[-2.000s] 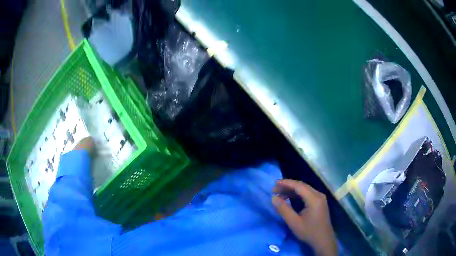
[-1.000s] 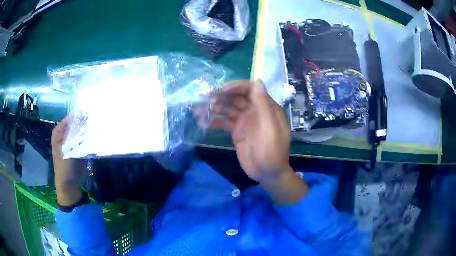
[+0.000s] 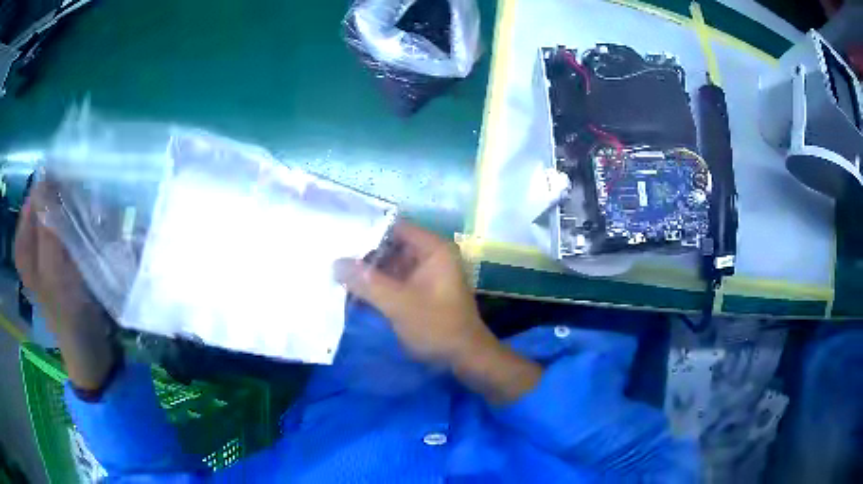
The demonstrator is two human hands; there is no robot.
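A glossy white housing cover is held tilted above the bench's front edge. My right hand grips its right edge between thumb and fingers. A clear plastic bag trails off the cover's left end. My left hand is at the far left, blurred, holding the bag. An internal assembly with a blue circuit board, black block and red wires lies open on the white sheet. A black electric screwdriver lies just right of it.
A rolled-open screw bag stands at the back of the green bench. A white device body stands at the right. Yellow tape borders the white sheet. A green crate is at lower left. White parts show below the bench.
The cover's right end has come out of the clear bag. My right hand has moved onto that bare edge. My left hand and the bag have moved left.
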